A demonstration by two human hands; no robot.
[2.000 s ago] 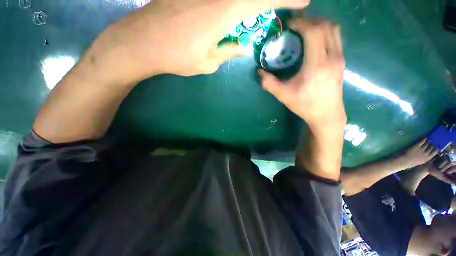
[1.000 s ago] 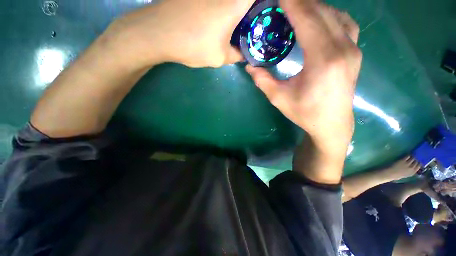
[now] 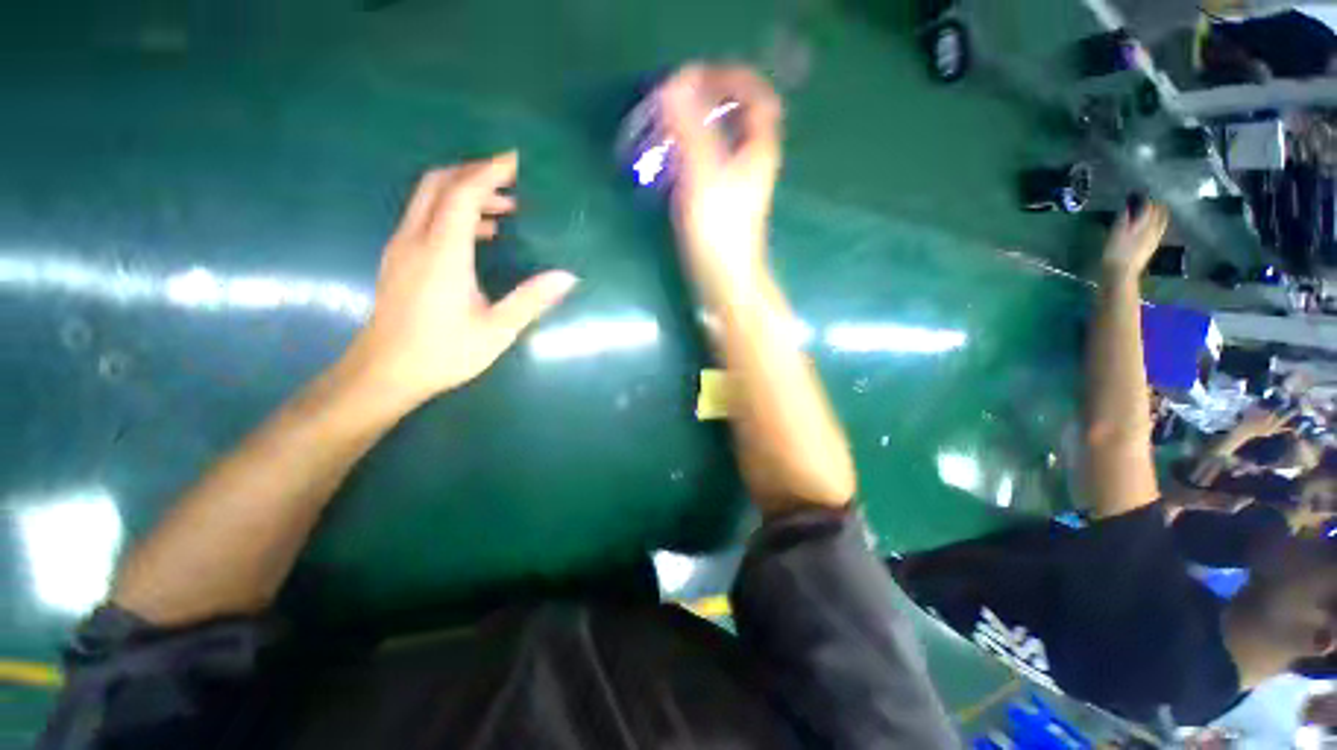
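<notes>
My right hand (image 3: 722, 169) is at the top middle over the green surface, blurred, with its fingers around a dark round unit (image 3: 647, 153) that shows a purple-white glow. The fingers hide much of the unit. My left hand (image 3: 450, 279) is to the left of it, palm inward, with thumb and fingers apart and nothing in it.
The green bench surface (image 3: 821, 249) reflects ceiling lights. A small yellow square (image 3: 714, 394) lies beside my right forearm. Dark cylinders (image 3: 947, 50) stand at the upper right. Another person's arm (image 3: 1119, 396) reaches across at the right, near a blue bin (image 3: 1176, 346).
My hands have moved apart. My left hand has let go of the unit; my right hand has moved left with it. The view has shifted, and the neighbour's arm now reaches up over the bench.
</notes>
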